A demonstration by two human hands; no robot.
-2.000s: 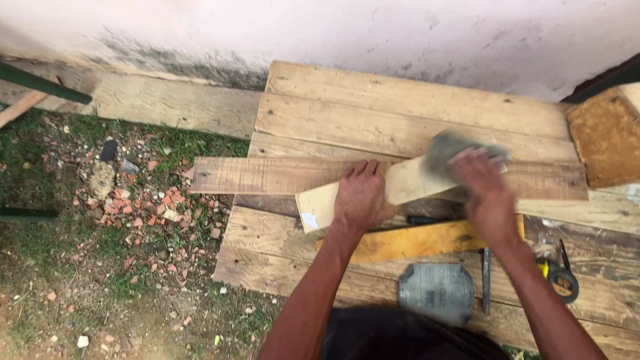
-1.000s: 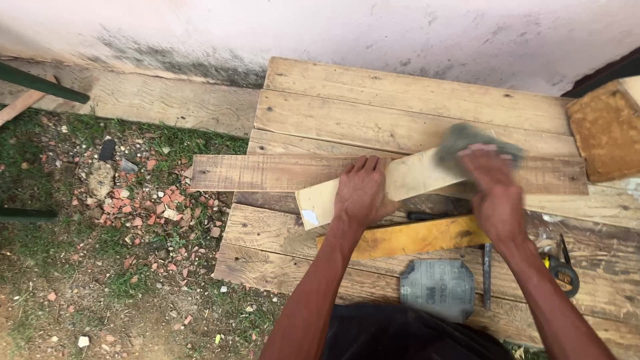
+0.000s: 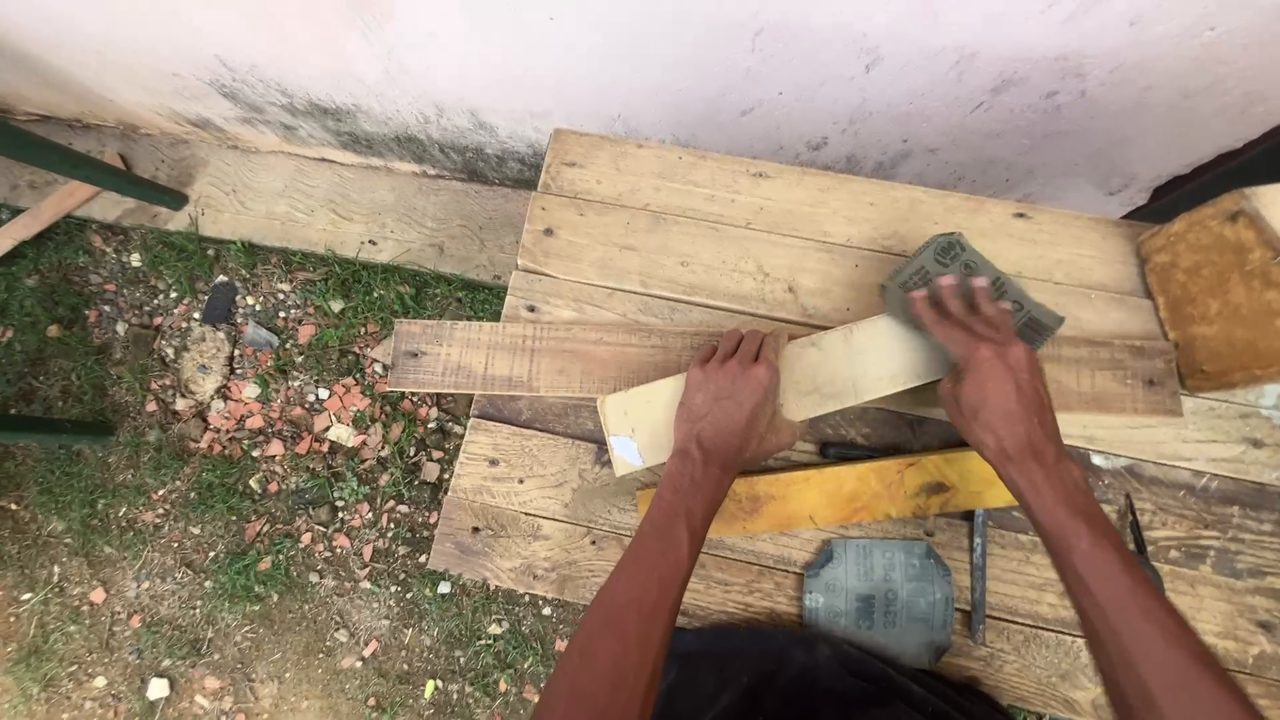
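Note:
My left hand (image 3: 735, 400) grips a pale wooden board (image 3: 850, 365) near its left part, thumb at the lower edge. The board lies slanted across a longer brown plank (image 3: 520, 358). Spread over the pale board's right end, my right hand (image 3: 985, 365) presses on a grey-green sheet of sandpaper (image 3: 1015, 300), its fingers on the printed backing. Below them lies a yellow-stained wooden board (image 3: 860, 492). A second 3M sandpaper sheet (image 3: 880, 600) with cut corners rests close to my body, beside a narrow metal bar (image 3: 978, 575).
All this lies on a low platform of wooden planks (image 3: 700, 180) against a pale wall (image 3: 700, 80). A brown block-like object (image 3: 1215, 290) stands at the right. A black-handled tool (image 3: 850, 451) lies by the yellow board. Grass and brick rubble (image 3: 290, 410) cover the ground at left.
My right hand and the sandpaper, blurred in the earlier frames, have shifted slightly over the pale board's right end. My left hand has stayed at the same place on the board.

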